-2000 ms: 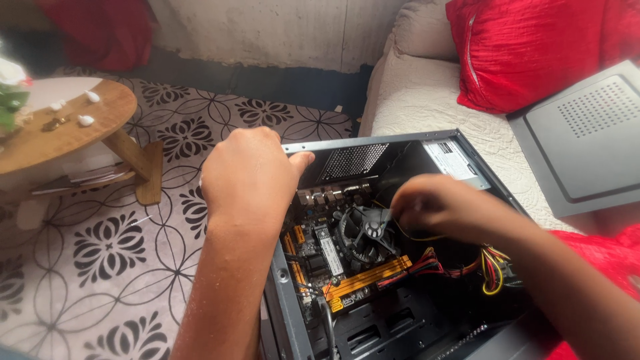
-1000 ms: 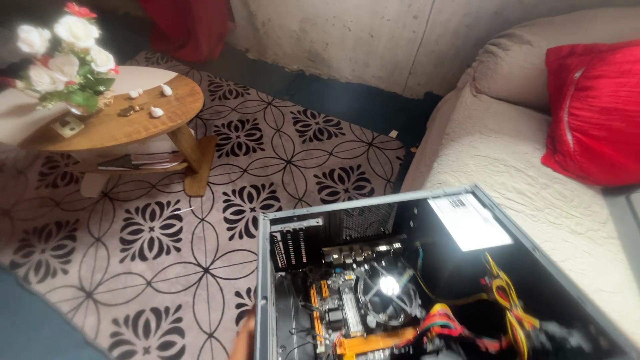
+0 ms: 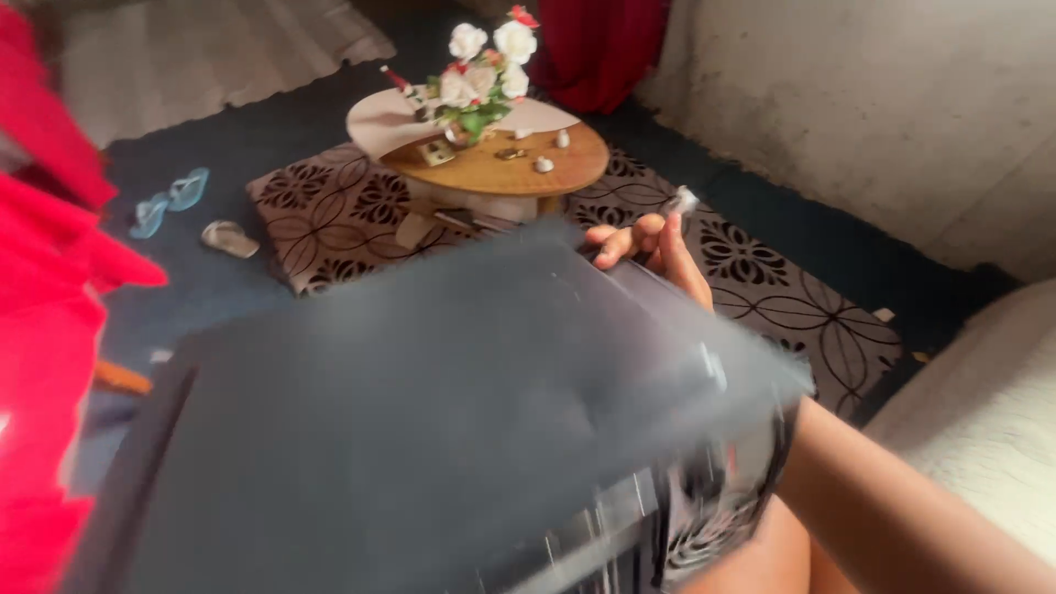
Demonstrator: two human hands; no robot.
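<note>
The broad dark grey metal side of a computer case [image 3: 396, 396] fills the lower middle of the view, tilted and blurred. Its open side with the motherboard and wires does not show. My right forearm comes from the lower right and passes behind the case's near right corner. My right hand [image 3: 648, 247] shows at the case's far edge, with its fingers partly bent beside that edge; its grip is unclear. A small whitish, shiny thing [image 3: 683, 200] appears at a fingertip; whether it touches the finger cannot be told. My left hand is not seen.
An oval wooden table [image 3: 569, 165] with artificial flowers [image 3: 483, 74] and small ornaments stands beyond the case on a patterned rug [image 3: 742, 247]. Blue flip-flops [image 3: 169, 202] and a pale one [image 3: 231, 238] lie on the floor. Red cloth [image 3: 41, 330] is at left, a covered couch [image 3: 982, 421] at right.
The case has turned from showing its open interior to showing a plain grey side. My right hand, inside the case two seconds ago, is at its far edge. The view has swung left.
</note>
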